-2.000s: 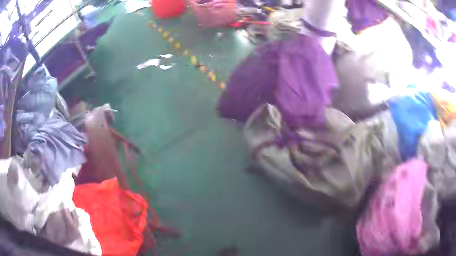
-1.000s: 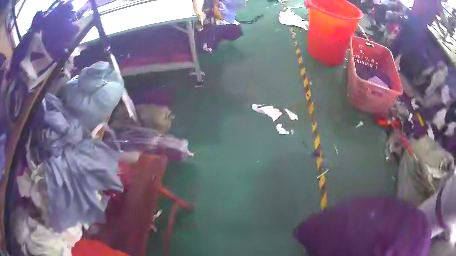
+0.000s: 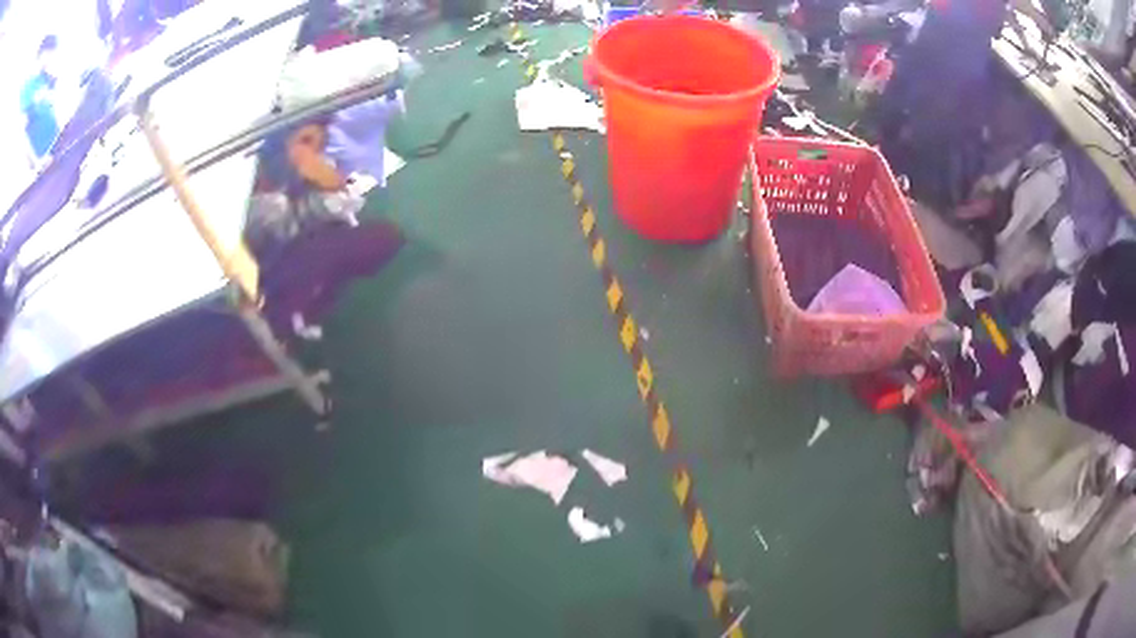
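Neither of my hands is in the picture. Nearest in front of me is the green floor point(image 3: 436, 361) with pale offcuts point(image 3: 536, 472) lying on it, left of the yellow-black striped tape point(image 3: 639, 374). An orange-red round bucket point(image 3: 679, 162) stands upright right of the tape. A red rectangular plastic crate point(image 3: 853, 337) stands just to its right and nearer, with a pale purple item point(image 3: 856, 293) inside.
A long white table point(image 3: 137, 237) with metal legs runs along the left, dark cloth point(image 3: 330, 262) under and beside it. A grey-green sack point(image 3: 1034, 499) lies at the lower right. Heaped scraps point(image 3: 1040, 212) line the right side. A brown bundle point(image 3: 199, 561) lies at the lower left.
The view has moved forward along the floor. The bucket, crate and offcuts appear nearer and further left. The purple cloth, the red items and most of the blue-grey cloth have left the picture.
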